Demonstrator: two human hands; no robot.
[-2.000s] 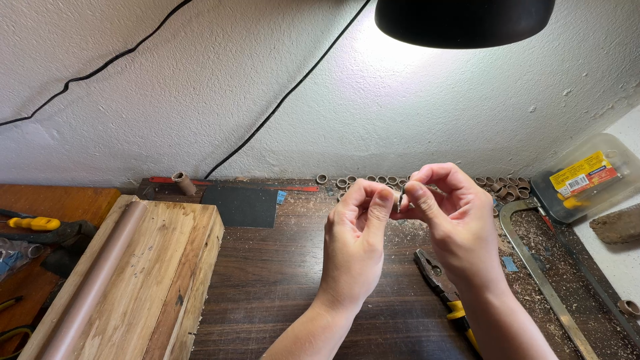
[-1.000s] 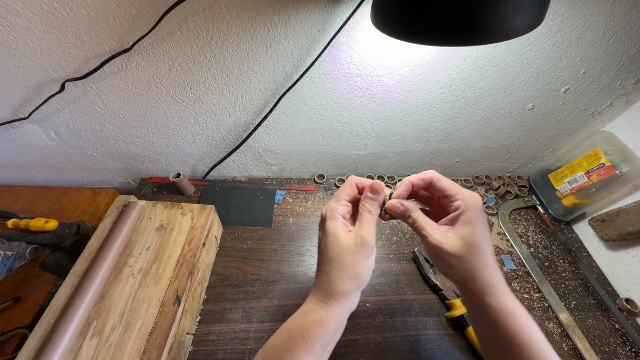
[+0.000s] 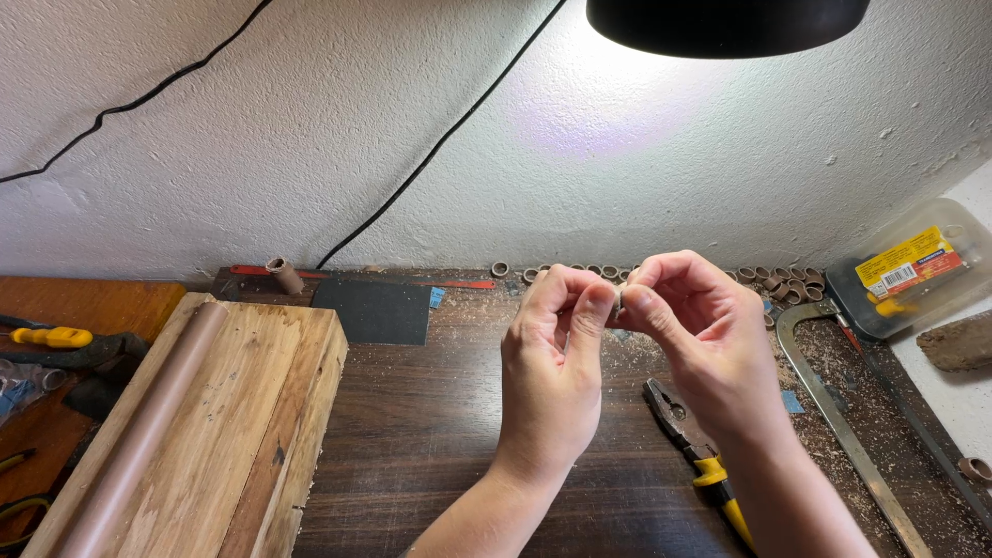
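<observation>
My left hand (image 3: 554,372) and my right hand (image 3: 713,356) meet at the fingertips above the dark wood-grain tabletop. Pinched between both is a small piece (image 3: 618,301), mostly hidden by the fingers; it looks like a bit of sandpaper, perhaps around a small ring, but I cannot tell. Below my right hand lie combination pliers (image 3: 682,422) with yellow and black handles, partly behind the wrist. Several short brown tube rings (image 3: 790,287) are lined up and heaped along the wall, some behind my hands.
At left, a brown tube (image 3: 155,418) rests on a thick wooden block (image 3: 232,411). Dark sandpaper (image 3: 372,311), a short upright tube (image 3: 285,277) and a red saw blade (image 3: 457,284) lie by the wall. Right are a hacksaw frame (image 3: 845,434) and a plastic box (image 3: 922,271). A black lamp (image 3: 727,27) hangs above.
Both hands stay together at about the same place, and their fingers have shifted around the small piece. Nothing on the table has plainly moved.
</observation>
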